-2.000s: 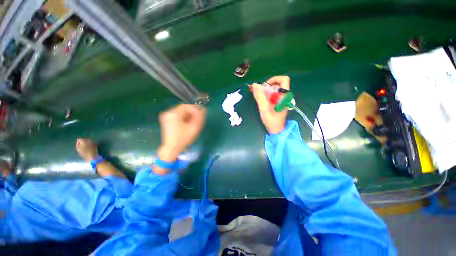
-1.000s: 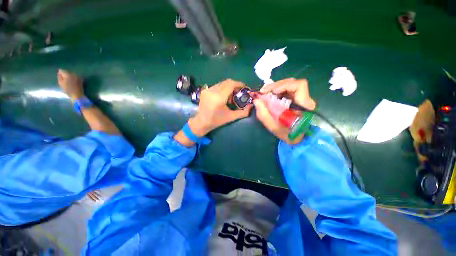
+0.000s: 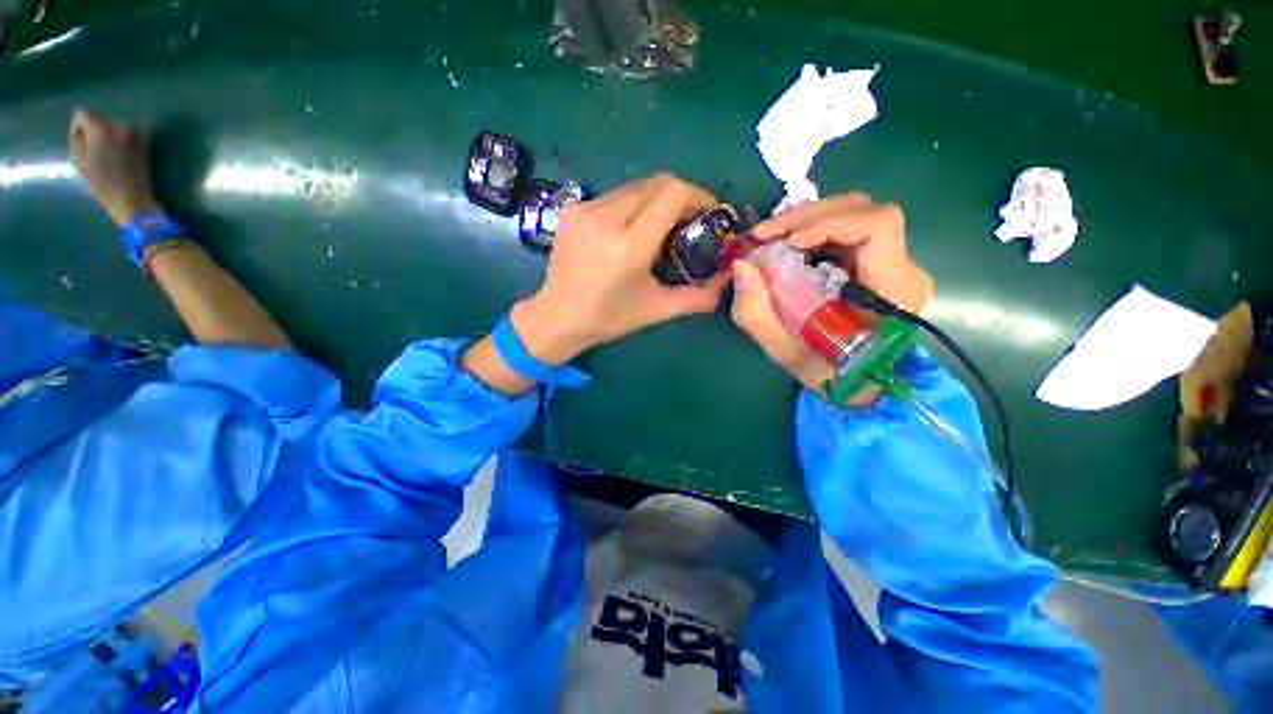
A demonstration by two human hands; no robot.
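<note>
My left hand (image 3: 614,265) holds a small black device housing (image 3: 706,243) between thumb and fingers, its open face with shiny parts turned up. My right hand (image 3: 838,272) holds a dispensing syringe (image 3: 835,329) with red contents and a green cap. The syringe's front end is at the housing's right edge; whether the tip touches is hidden by fingers. A clear hose and a black cable run back from the syringe. Two more black housings lie on the green bench left of my left hand, one farther out (image 3: 496,172) and one close to my fingers (image 3: 545,215).
Crumpled white tissue (image 3: 815,123) lies beyond my right hand, another stained piece (image 3: 1037,215) to the right. A flat white paper (image 3: 1125,349), a brown card (image 3: 1212,377) and a black controller (image 3: 1212,513) are at right. A metal post base (image 3: 624,35) stands ahead. Another person's hand (image 3: 112,165) is at left.
Two seconds ago my left hand was an empty fist; it then took hold of a housing and met the syringe. Since one second ago both hands hold the same pose, with the view shifted.
</note>
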